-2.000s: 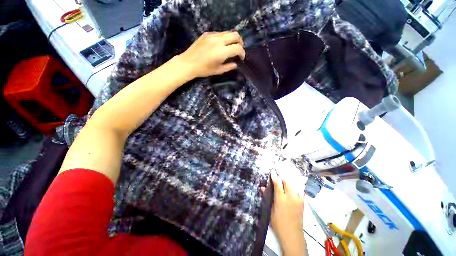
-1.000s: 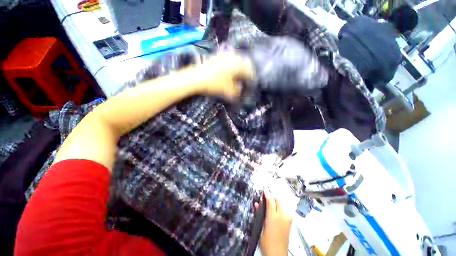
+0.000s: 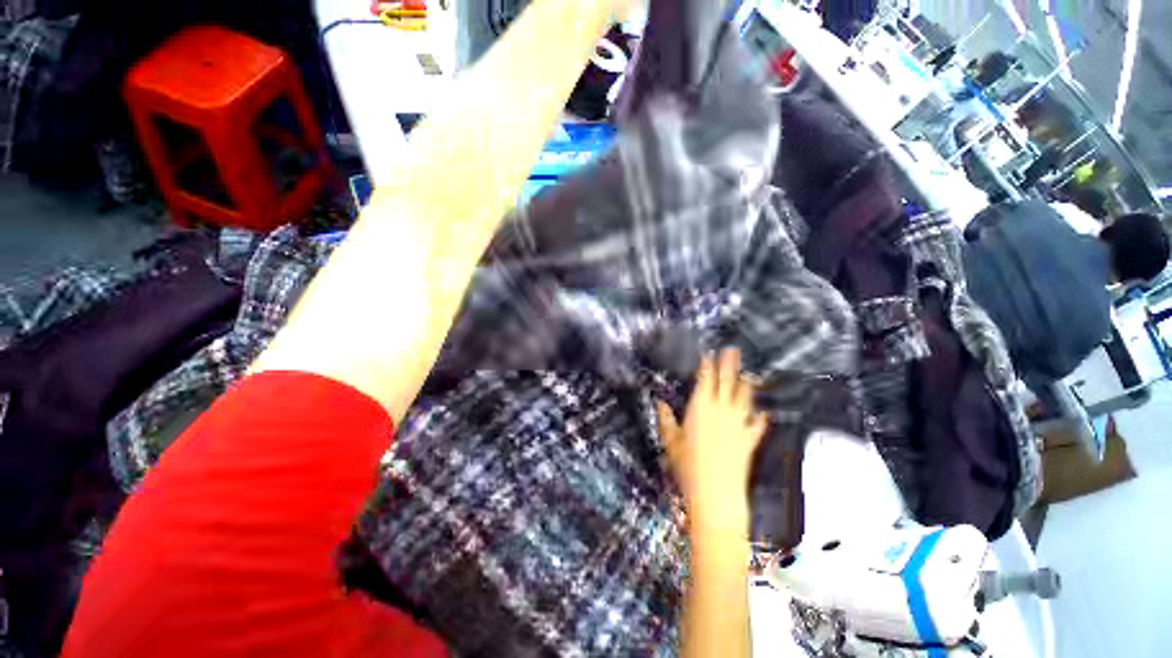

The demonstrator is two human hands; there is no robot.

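The plaid woolly coat [image 3: 553, 501] lies bunched in front of me. A blurred part of it [image 3: 701, 193] is pulled up toward the top edge, beside my left forearm. My left arm reaches up across the cloth, and the hand is cut off by the top edge. My right hand [image 3: 720, 418] lies on the plaid cloth with fingers apart, back of the hand up. Dark plum lining [image 3: 958, 437] shows at the right. The white sewing machine head [image 3: 887, 585] with a blue stripe is at lower right; its needle area cannot be made out.
A red-orange stool [image 3: 225, 122] stands at upper left. More plaid and dark cloth [image 3: 90, 347] lies at left. Part of a white table [image 3: 373, 90] shows at the top. A person in dark clothing [image 3: 1041, 283] is at another workstation at right, above a cardboard box [image 3: 1080, 456].
My left arm has swung up, taking its hand out of the picture, and the coat cloth is raised and bunched. My right hand has moved up from beside the machine head onto the cloth. The view has shifted.
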